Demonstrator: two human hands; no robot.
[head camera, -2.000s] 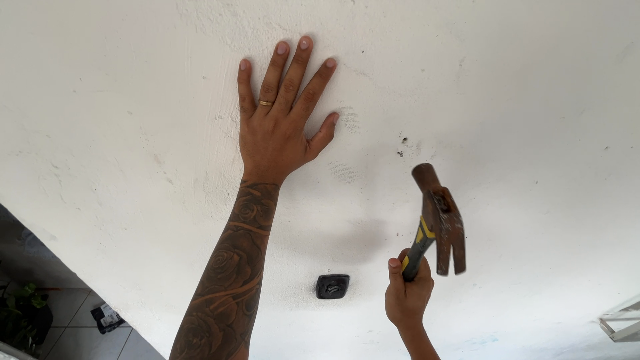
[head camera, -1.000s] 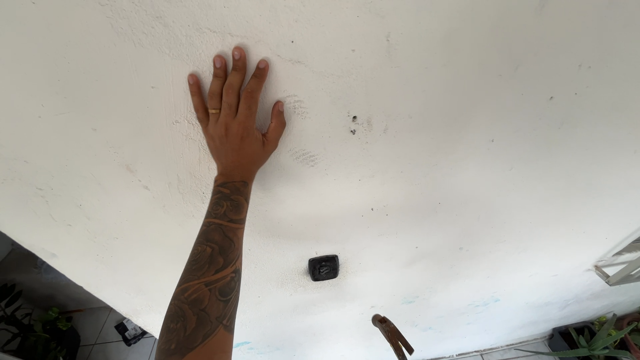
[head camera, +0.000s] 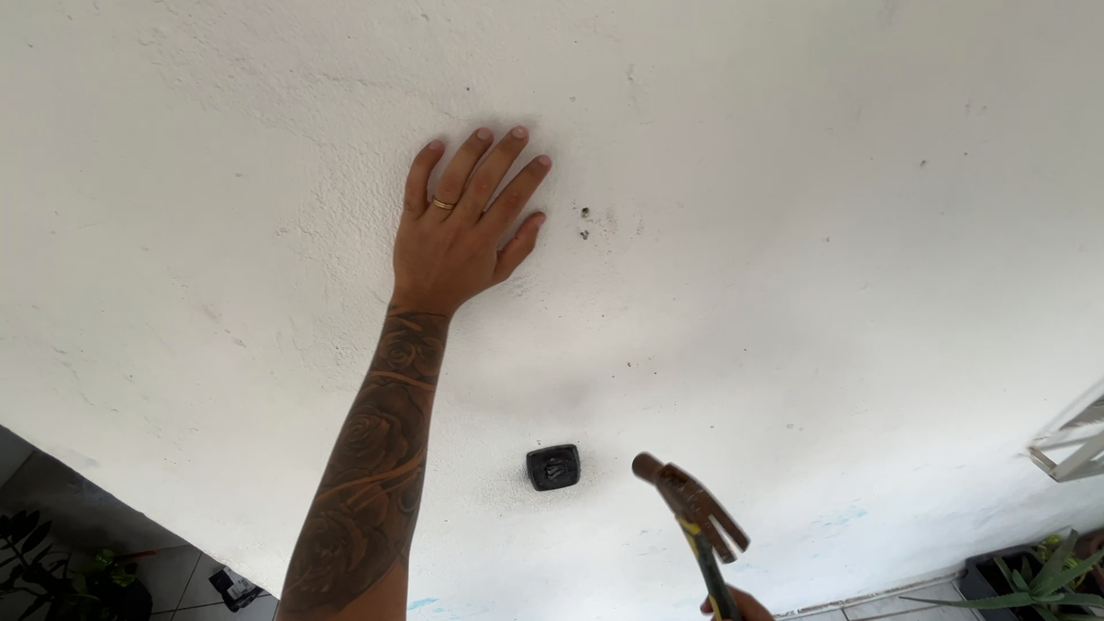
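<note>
My left hand, with a ring on one finger, lies spread against the white wall, palm to the surface. Just right of its thumb are small holes in the plaster. At the lower right my right hand is partly cut off by the frame edge and grips the handle of a claw hammer. The hammer's head is rusty brown, its handle dark with yellow. A black square fitting sits on the wall to the left of the hammer head.
White metal bars stick out at the right edge. A potted aloe-like plant stands at the lower right. Dark-leaved plants and a small black-and-white object are on the tiled floor at the lower left.
The hammer was raised higher beside the wall, dropped almost out of view, and is now partly up again. My left hand has shifted closer to the holes.
</note>
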